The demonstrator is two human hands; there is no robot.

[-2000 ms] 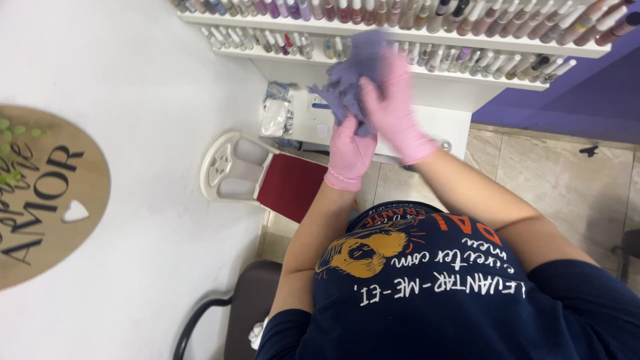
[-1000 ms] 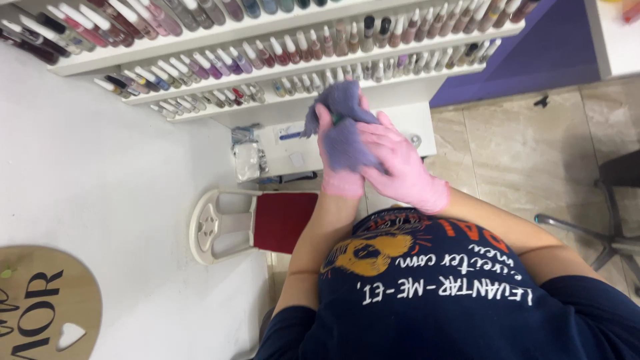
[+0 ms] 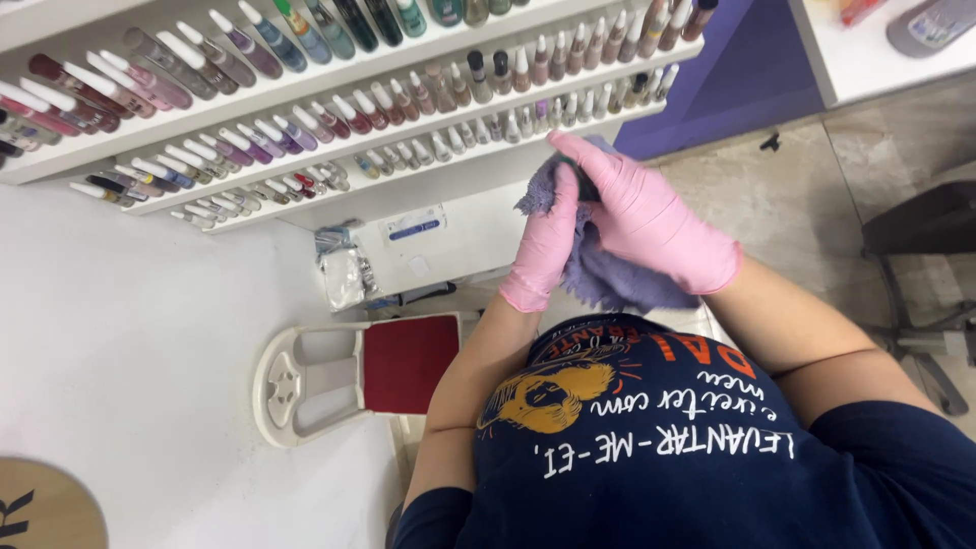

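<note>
Both my hands wear pink gloves and meet around a purple-grey fringed cloth (image 3: 621, 274) in front of my chest. My left hand (image 3: 549, 236), at the left of the view, grips the cloth with its thumb pointing up. From the right, my right hand (image 3: 648, 213) closes over the cloth's upper part. A small dark thing, mostly hidden, shows between the hands inside the cloth; I cannot tell what it is. The cloth's loose end hangs below my right hand, near my dark shirt.
Wall shelves (image 3: 396, 122) hold rows of nail polish bottles. Beneath them, a white table (image 3: 473, 236) bears a blue nail file (image 3: 414, 230) and a plastic-wrapped packet (image 3: 343, 276). A white chair with a red seat (image 3: 412, 364) stands left. At upper right is a bottle (image 3: 932, 27) on another table.
The cloth was bunched higher over the hands; now its loose end hangs below my right hand. Both hands remain on it. The view has shifted, showing more of the right-hand table.
</note>
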